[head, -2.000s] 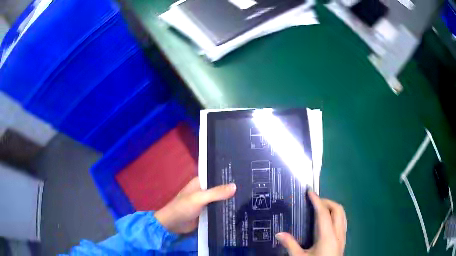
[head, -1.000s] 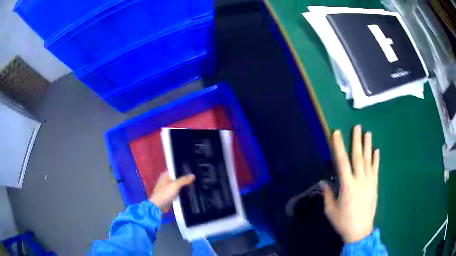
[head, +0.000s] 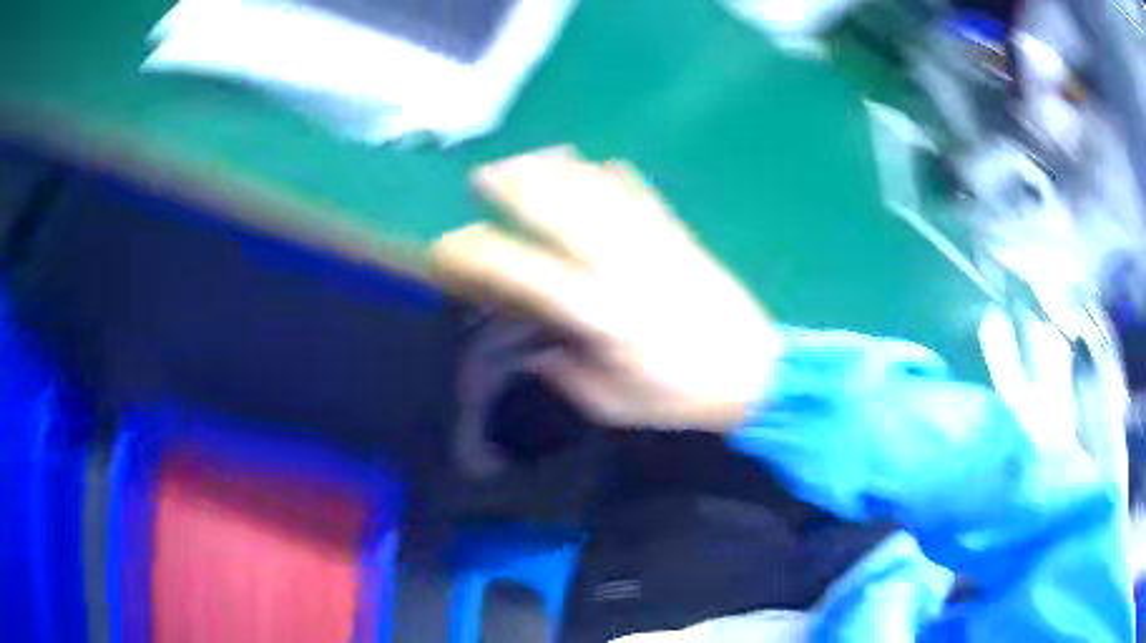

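Note:
The view is strongly blurred. My right hand reaches in from the right in a blue sleeve, over the bench's front edge. Its fingers are bent and point left; whether they hold anything cannot be told. A dark round shape with a pale rim shows just below the hand, too blurred to name. A dark tablet lies on white sleeves on the bench at the top left, cut off by the picture's edge. My left hand is not in view.
The green bench top spans the upper middle. Below its edge, a blue bin with a red inside stands at lower left. A white tape outline and blurred whitish items are at the right. A blue stool-like shape is at the bottom.
The view has swung right. The tablet that my left hand held over the bin, and that hand, are out of view. My right hand has gone from spread to bent fingers.

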